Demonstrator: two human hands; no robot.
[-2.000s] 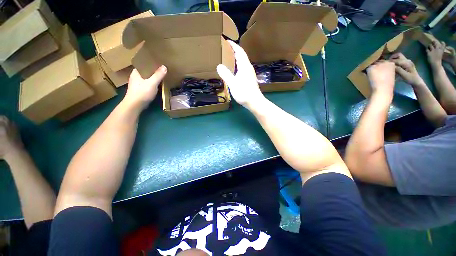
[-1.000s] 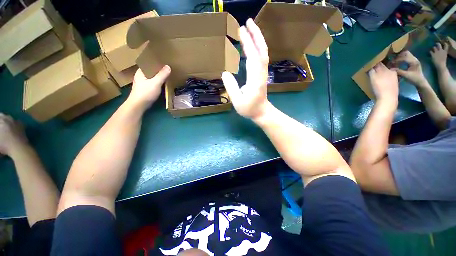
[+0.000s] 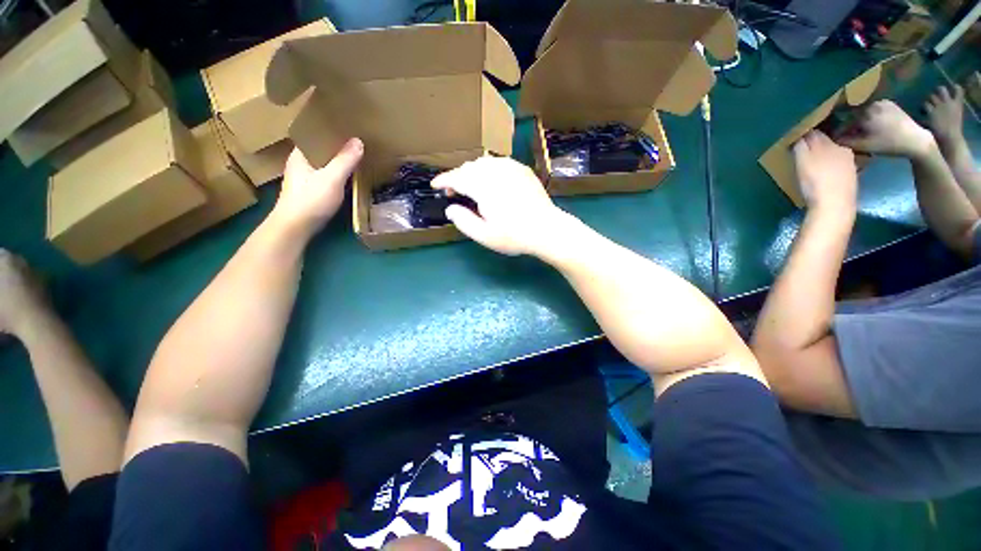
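An open brown mailer box (image 3: 414, 239) stands in front of me, its lid with ear flaps (image 3: 398, 102) upright behind the tray. Inside lie a coiled black cable (image 3: 400, 181), a shiny clear plastic bag (image 3: 392, 215) and a black power adapter (image 3: 432, 208). My left hand (image 3: 315, 185) is at the box's left side, with its thumb and fingers around the side wall. My right hand (image 3: 497, 202) is over the tray's right part, fingers bent at the black adapter. Whether it grips anything is hidden.
A second open mailer box (image 3: 613, 184) with black cables stands to the right. Closed brown boxes (image 3: 118, 194) are piled at left. A dark cord (image 3: 710, 205) crosses the bench. Another person's hands (image 3: 826, 161) work on a box at right; another person's hand (image 3: 15, 288) is at the left edge.
My right hand has moved from beside the box, raised with spread fingers, down and left over the tray, with its fingers now bent. My left hand stays at the box's left side.
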